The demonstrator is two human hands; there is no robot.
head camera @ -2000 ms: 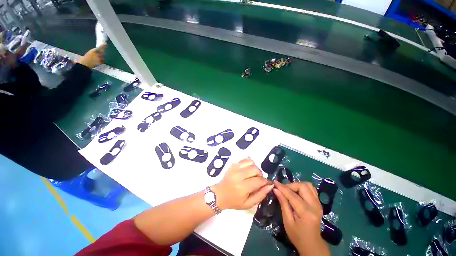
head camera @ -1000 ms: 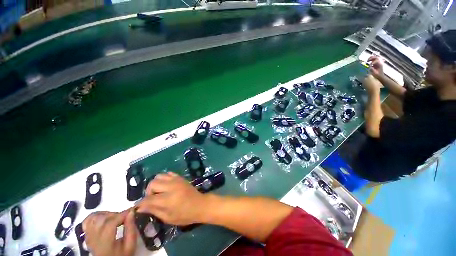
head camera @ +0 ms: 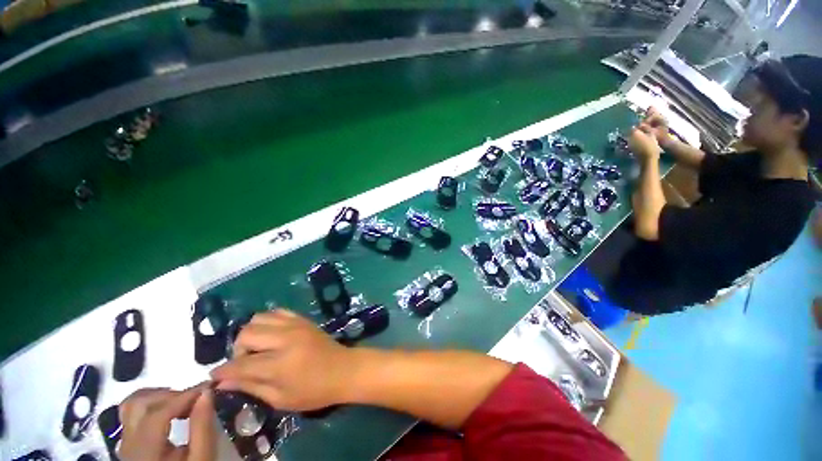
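My left hand is at the lower left, cut off by the bottom edge. My right hand, in a red sleeve, reaches in from the right. The fingertips of both hands are pinched together and meet; whatever is between them is too small to make out. A glossy black oblong part with a round opening shows just below the fingertips; whether the fingers touch it is unclear. Other bare black parts lie on the white sheet. Black parts in clear film lie on the green bench top.
A wide green conveyor belt runs behind the bench, with a small brown-gold heap on it. Another person in black works at the bench's far right. An open carton with bagged dark parts stands on the floor by the bench.
The view has swung from the white sheet towards the right end of the bench, then slightly further right. My hands stay together, fingertips pinched. The other person's hands have drawn closer together.
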